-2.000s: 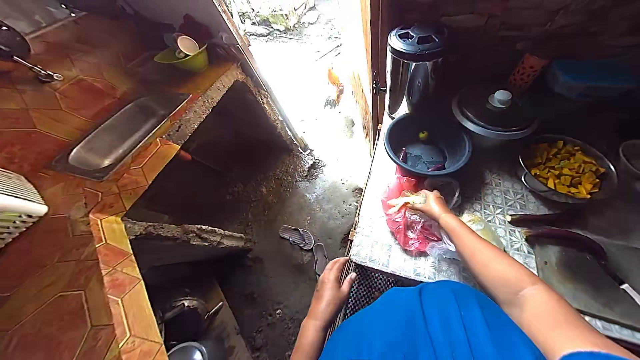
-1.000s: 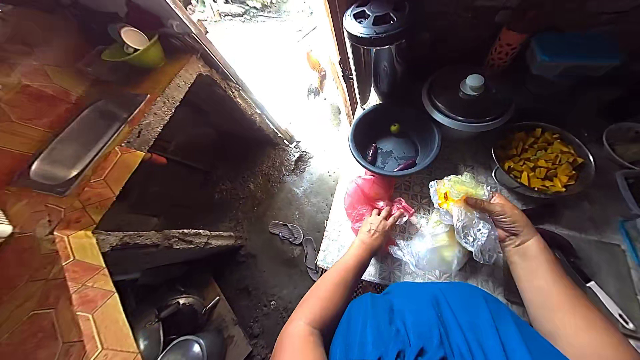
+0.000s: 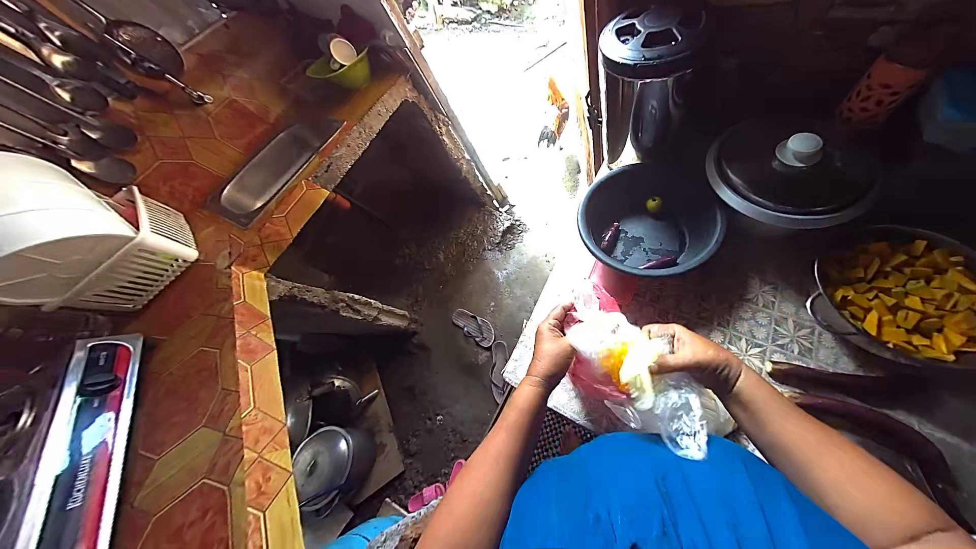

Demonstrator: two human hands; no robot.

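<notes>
Both hands are raised over the near edge of the table on the right. My left hand (image 3: 553, 345) grips the edge of a bunched plastic bag (image 3: 610, 343), clear with yellow and white showing through. From the other side my right hand (image 3: 690, 354) pinches a pale yellow part of the same bundle. A pink plastic bag (image 3: 612, 284) lies behind and below it, and clear plastic (image 3: 682, 419) hangs beneath my right hand. What the bags contain cannot be made out. Just beyond stands a dark basin (image 3: 652, 221) holding small purple pieces and a small green fruit.
A pan of cut orange squash (image 3: 907, 297) stands at the right, near a lidded pot (image 3: 797, 171) and a steel canister (image 3: 648, 84). Long eggplants (image 3: 869, 427) lie by my right forearm. Slippers (image 3: 474, 326) are on the floor; a tiled counter (image 3: 183, 389) runs along the left.
My left hand has risen from the pink bag on the table to the plastic bundle. My right hand has brought the clear and yellow plastic leftward, so both hands now meet at it.
</notes>
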